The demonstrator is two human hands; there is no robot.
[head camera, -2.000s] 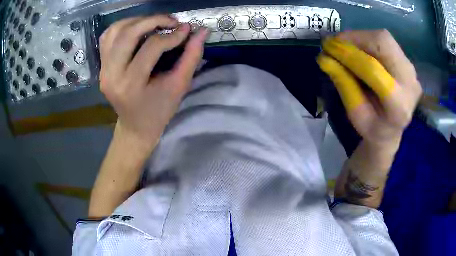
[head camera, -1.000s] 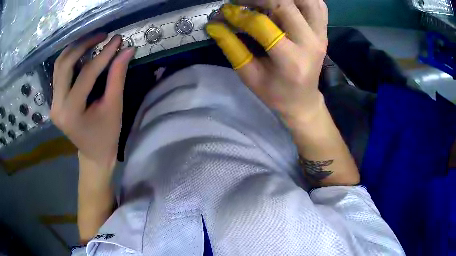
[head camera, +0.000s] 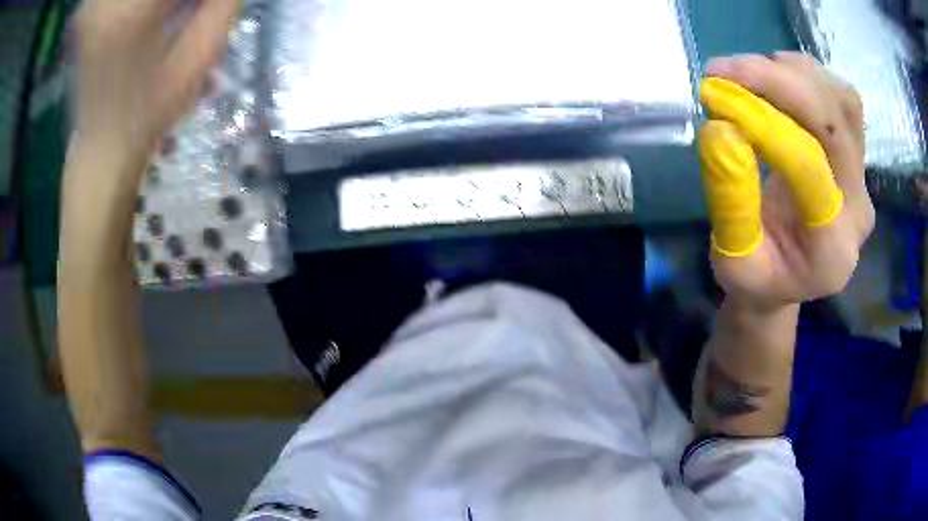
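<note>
A long narrow white strip board (head camera: 486,193) lies on the green bench near its front edge, its markings blurred, with neither hand on it. My left hand (head camera: 153,61) is blurred and cut off by the top edge, above the blister tray (head camera: 193,219) with dark discs at the left; whether it holds anything cannot be told. My right hand (head camera: 784,173), with yellow finger cots on two fingers, is raised to the right of the strip. Its fingers are curled, and no held part is visible.
A glossy tray stack (head camera: 488,61) with a bright white top is behind the strip. Another shiny clear tray (head camera: 865,81) is at the upper right. The green bench (head camera: 667,188) ends just in front of the strip. A person in blue clothing (head camera: 845,407) is at the lower right.
Both hands have come off the strip board. My left hand has moved up over the blister tray, and my right hand has moved right. The camera view has shifted, showing more of the stack.
</note>
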